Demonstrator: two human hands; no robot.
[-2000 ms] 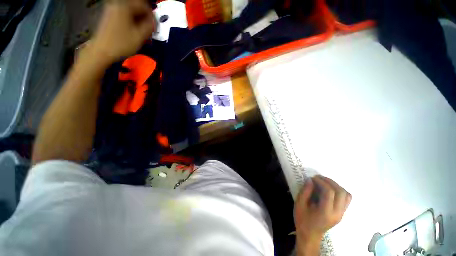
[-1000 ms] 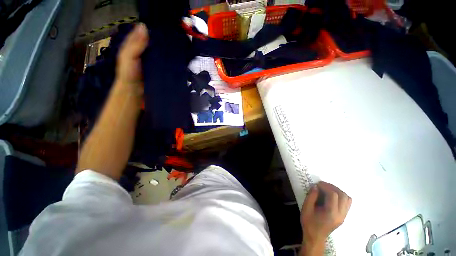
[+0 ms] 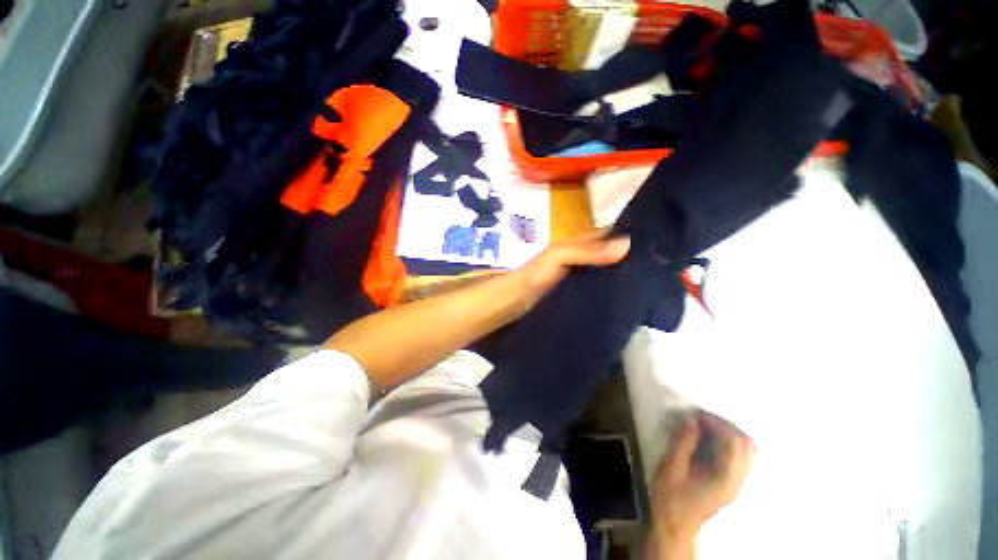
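Observation:
My left hand [image 3: 575,260] is shut on a bundle of dark garment panels [image 3: 668,208], with the thumb on top and the fingers hidden beneath. The bundle spans from my lap across the table's near left corner towards the red basket; its lower end hangs over my lap. My right hand [image 3: 706,465] rests curled on the white table [image 3: 843,361] near its edge. A small dark thing shows in it, partly hidden and blurred; I cannot tell what it is.
A dark cloth pile [image 3: 230,164] with an orange fabric piece [image 3: 356,137] lies at left. Beside it is a work sheet [image 3: 438,224] with dark scraps. An orange-red basket [image 3: 536,164] holds dark pieces. More dark cloth [image 3: 914,219] hangs along the table's far edge.
My left hand has moved from the pile at left rightwards with the dark bundle, uncovering the orange piece. My right hand has stayed at about the same place.

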